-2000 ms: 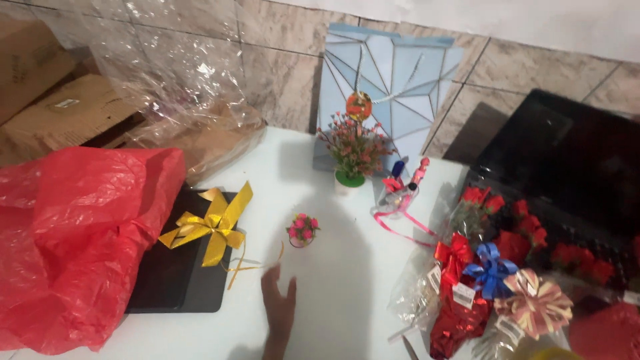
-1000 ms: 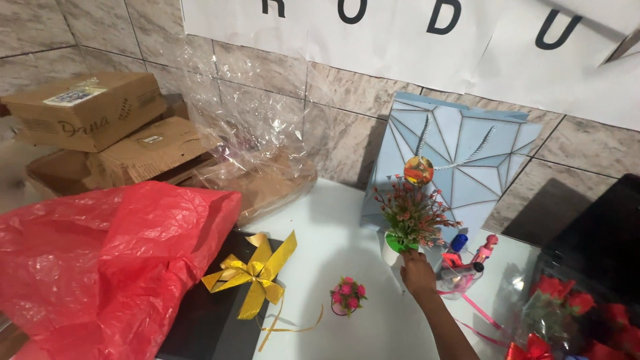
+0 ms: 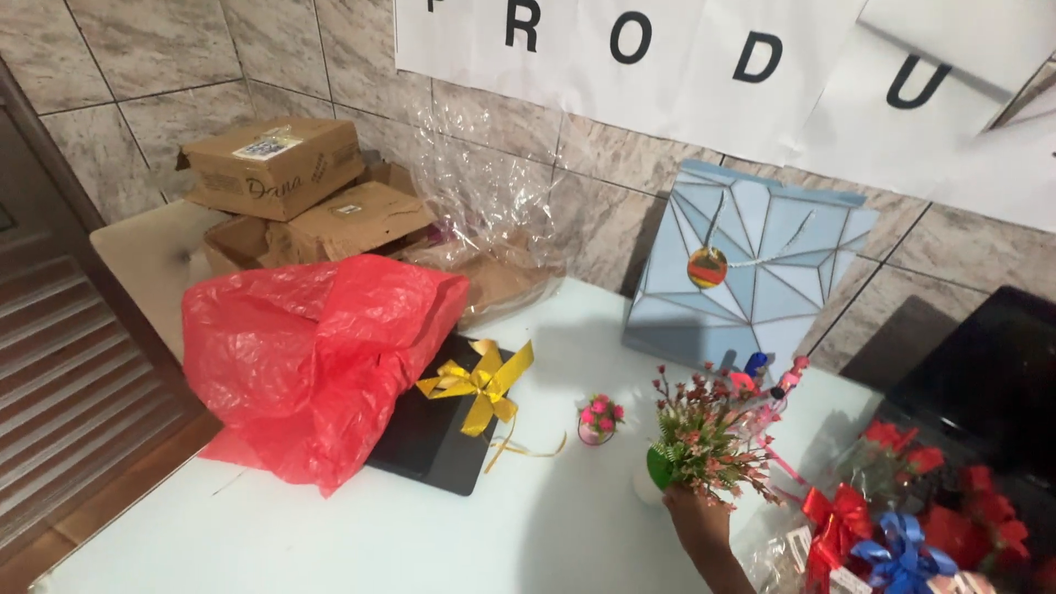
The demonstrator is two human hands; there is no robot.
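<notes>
My right hand point(image 3: 695, 516) grips the potted artificial plant point(image 3: 714, 437), which tilts to the right over the white table; its white pot with a green top shows left of the fingers. The foliage hides part of the grip. A tiny pot of pink flowers point(image 3: 600, 419) stands to the left. Farther left, a gold ribbon bow point(image 3: 483, 386) lies on a flat black device point(image 3: 429, 437). Pens and pink ribbon point(image 3: 780, 459) are behind the plant. My left hand is out of view.
Red plastic point(image 3: 322, 363) covers the table's left side, with cardboard boxes point(image 3: 276, 169) and clear wrap point(image 3: 495, 181) behind. A blue-grey gift bag point(image 3: 751, 256) leans on the tiled wall. Red artificial roses point(image 3: 891, 437), bows point(image 3: 903, 549) and a dark screen point(image 3: 982, 371) are at right.
My right hand has brought the potted plant from in front of the gift bag toward the near side of the table, and the plant is now tilted. The view has shifted noticeably.
</notes>
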